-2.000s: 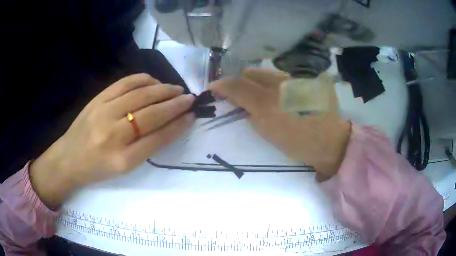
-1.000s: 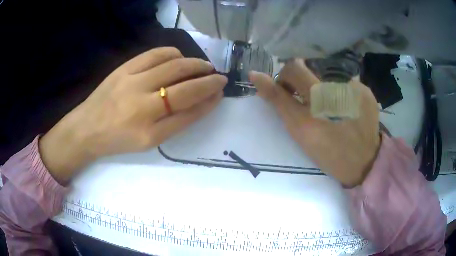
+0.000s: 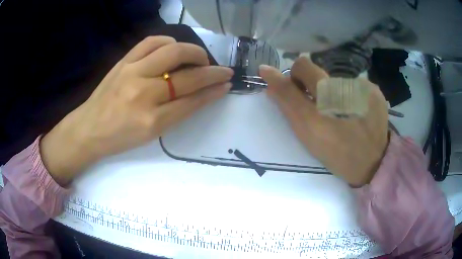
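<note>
The black garment point(image 3: 55, 60) lies at the left under my left hand, its edge reaching toward the needle. My left hand point(image 3: 137, 91) presses a small dark piece of cloth point(image 3: 236, 79) with its fingertips, just left of the presser foot point(image 3: 245, 63). My right hand point(image 3: 329, 116) is right of the foot, thumb and finger near the needle plate point(image 3: 258, 90). Tweezers point(image 3: 395, 112) are in my right hand, partly hidden by it; thin shiny tips show between thumb and foot.
The machine head point(image 3: 314, 25) spans the top, with a ribbed cream knob point(image 3: 343, 96) in front of my right hand. Spare black patches point(image 3: 392, 76) lie behind at right, beside black shears handles point(image 3: 439, 126). A narrow black scrap point(image 3: 249, 163) lies on the front bed edge.
Both hands have moved to the presser foot, and the small black pieces seen between them earlier are now at the foot. Since the last frame the hands have shifted only slightly.
</note>
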